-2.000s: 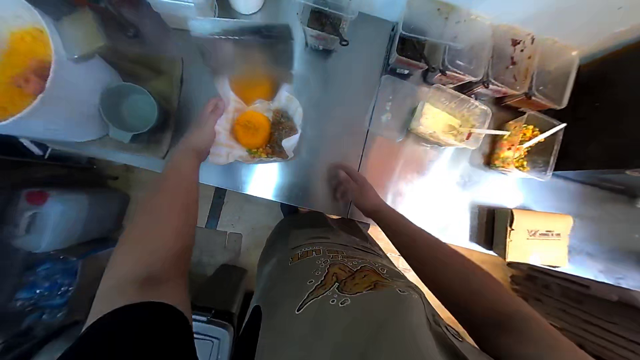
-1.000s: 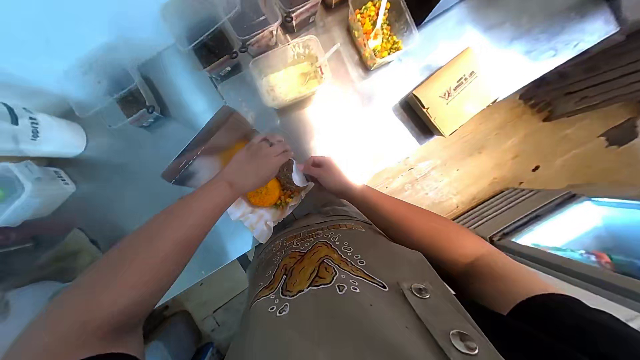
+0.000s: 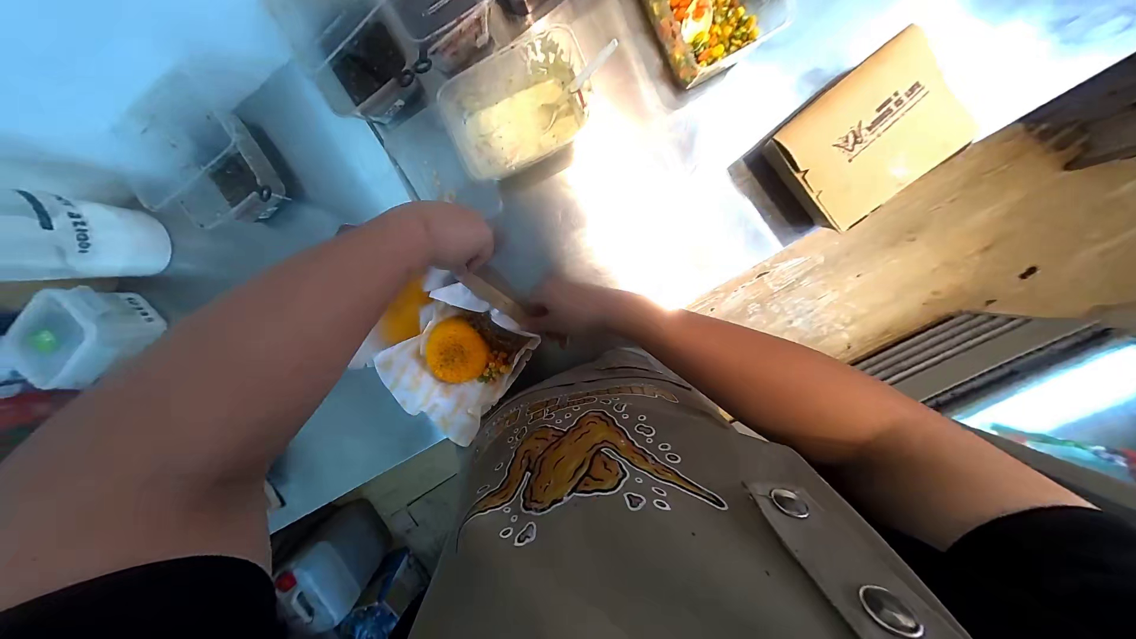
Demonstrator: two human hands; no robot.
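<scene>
A cardboard takeout box (image 3: 497,295), lined with white patterned paper (image 3: 426,390), lies low on the metal counter just in front of my apron. Inside sit a round orange-yellow food portion (image 3: 457,350), some dark food and diced vegetables (image 3: 499,364). My left hand (image 3: 453,238) has its fingers curled down on the far edge of the box. At the near right end of that same edge, my right hand (image 3: 568,311) pinches the cardboard, partly blurred. Another yellow shape (image 3: 404,312) shows beside the paper, partly hidden by my left forearm.
Beyond my hands is a plastic tub of pale creamy food (image 3: 515,129) with a spoon. A tub of diced vegetables (image 3: 710,35) stands farther right, near a closed cardboard box (image 3: 879,129). Lidded containers (image 3: 368,67) line the back. A white bottle (image 3: 89,235) lies at left.
Two seconds ago my right hand rested on the counter away from the food; now both hands are at the box's edge. The view has turned and shifted right.
</scene>
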